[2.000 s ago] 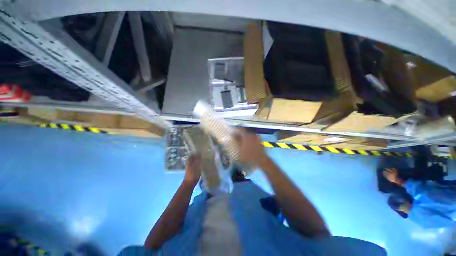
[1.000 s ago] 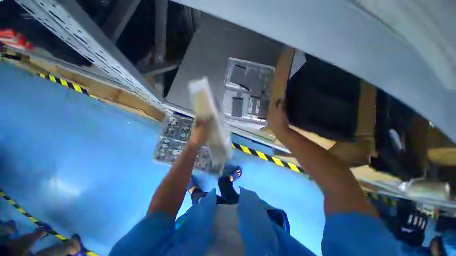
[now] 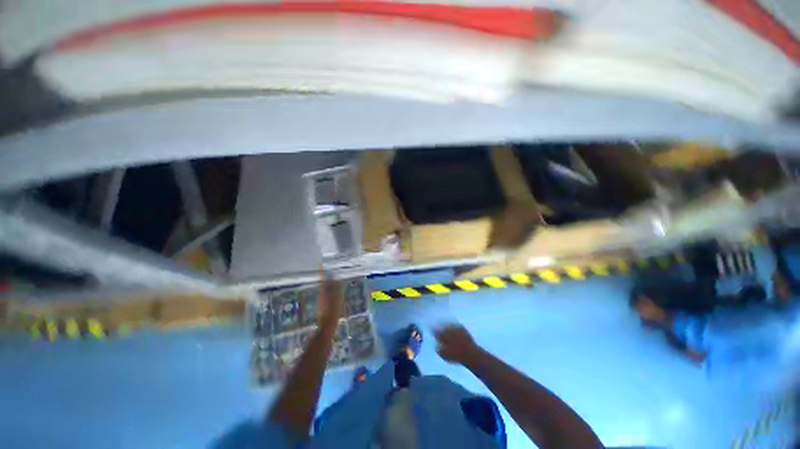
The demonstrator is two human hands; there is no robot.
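Observation:
The picture is blurred. My left hand (image 3: 329, 294) is raised at the shelf's front edge, in front of the clear compartment tray (image 3: 285, 326) with small grey parts, low beside the shelf. I cannot tell its finger state, and no held object shows. My right hand (image 3: 454, 344) is over the blue floor with fingers curled; nothing shows in it, but blur hides whether it is fully closed. A shallow white tray (image 3: 335, 210) with flat grey pieces lies on the grey shelf, beyond my left hand.
Brown cartons (image 3: 452, 241) holding black trays (image 3: 446, 184) stand on the shelf, right of the white tray. A pale beam (image 3: 368, 127) crosses above. Yellow-black tape (image 3: 465, 285) runs along the floor by the shelf. Another person (image 3: 671, 316) is low at the right.
The pale narrow stack in my left hand is no longer visible. My right hand has left the carton edge and come back over the floor. The view has turned and shows more of the upper beam.

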